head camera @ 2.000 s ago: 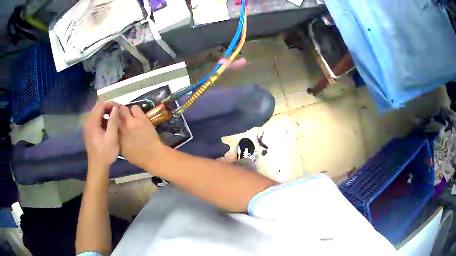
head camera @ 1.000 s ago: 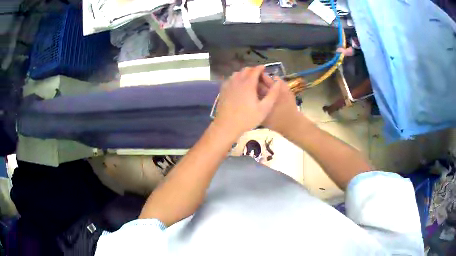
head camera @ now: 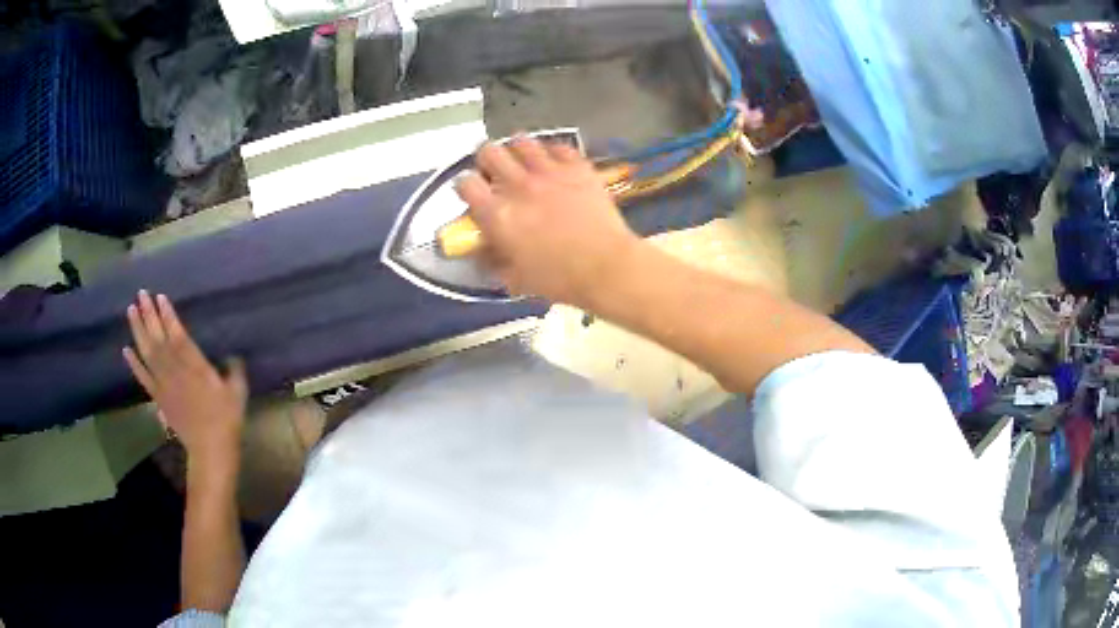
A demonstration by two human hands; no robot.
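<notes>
A dark purple-grey trouser leg (head camera: pixel 307 288) lies lengthwise over the long pressing board. My right hand (head camera: pixel 540 221) is shut on the yellow-brown handle (head camera: pixel 460 237) of the steam iron (head camera: pixel 423 264). The iron's pointed plate with a pale rim rests on the cloth, tip towards the left. My left hand (head camera: pixel 187 383) lies on the front edge of the cloth at the left, fingers apart, holding nothing. A blue hose and a yellow line (head camera: pixel 681 166) run from the iron to the upper right.
Cream panels of the stand (head camera: pixel 368 153) show behind the board and below it. Blue crates stand at the upper left (head camera: pixel 61 135) and at the right (head camera: pixel 908 331). Light-blue sheeting (head camera: pixel 908 98) hangs at the upper right. A grey side table (head camera: pixel 528 43) with papers and cloth is beyond.
Both hands were together on the iron near the board's right end. Now my left hand has let go and moved left onto the cloth, and the iron lies further left with its plate in view.
</notes>
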